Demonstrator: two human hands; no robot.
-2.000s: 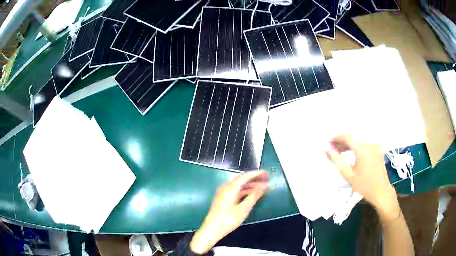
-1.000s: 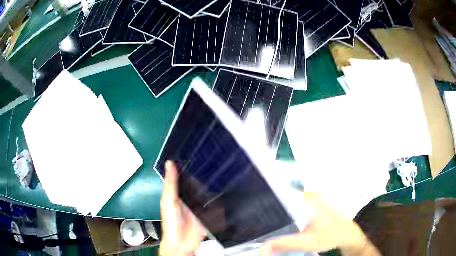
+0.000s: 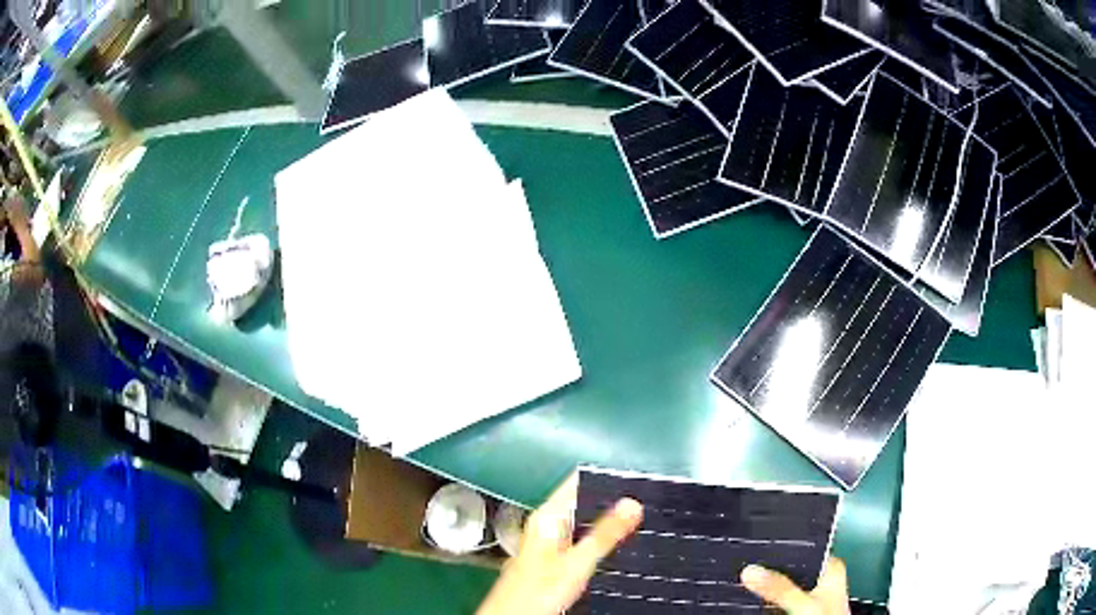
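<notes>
A solar panel (image 3: 709, 547), black with thin pale lines, is held at the bottom edge of the view, its lower part cut off. My left hand (image 3: 565, 547) grips its left side with the thumb on the face. My right hand (image 3: 799, 591) grips its lower right, mostly cut off by the frame. Another panel (image 3: 841, 348) lies on the green bench above right. A stack of white sheets (image 3: 409, 264) lies left of centre.
Loose panels (image 3: 793, 144) are heaped at the back right. A white pile (image 3: 986, 481) is at right. A whitish-grey lump (image 3: 238, 274) sits left of the sheets. Below the bench edge are an open carton (image 3: 391, 499) with white rolls (image 3: 457, 517) and a blue crate (image 3: 114, 547).
The view has swung left. Both hands first were apart with no panel, then held a tilted panel; now they hold a panel with its lined face showing, lower in view.
</notes>
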